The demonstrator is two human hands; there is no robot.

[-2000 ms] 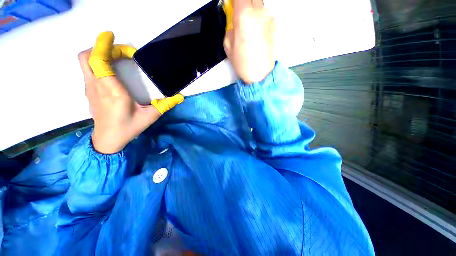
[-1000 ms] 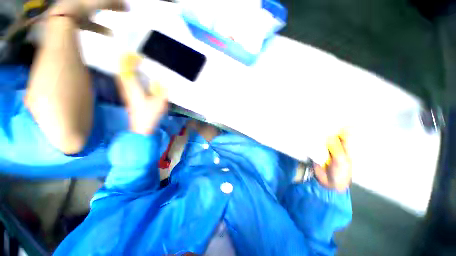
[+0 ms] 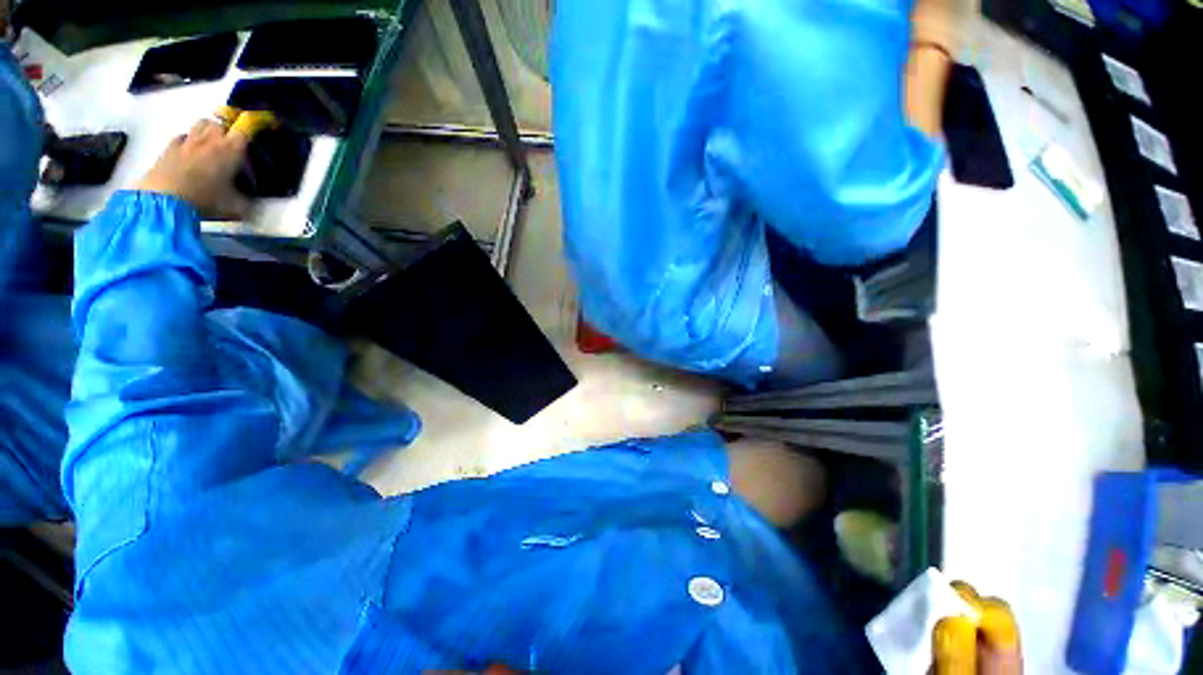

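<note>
My left hand [image 3: 205, 165], with yellow finger cots, is at a white bench at the upper left. Its fingers are around the left end of a glossy black phone screen [image 3: 275, 164] near the bench edge; the thumb side is partly hidden. More black screens [image 3: 310, 44] lie beyond it. My right hand [image 3: 976, 640], cut off by the bottom edge at the lower right, pinches a white wipe [image 3: 908, 630] in yellow-cotted fingers over the long white bench [image 3: 1016, 422].
A blue bin [image 3: 1115, 574] with a red mark stands right of my right hand. A person in a blue smock [image 3: 752, 145] sits ahead, beside another black screen [image 3: 976, 125]. A flat black panel [image 3: 462, 323] is between the benches. Green-edged bench frames and metal legs show.
The view has swung left, onto a second bench. My left hand, empty a second ago, is now at a screen there. The white wipe now shows in my right hand.
</note>
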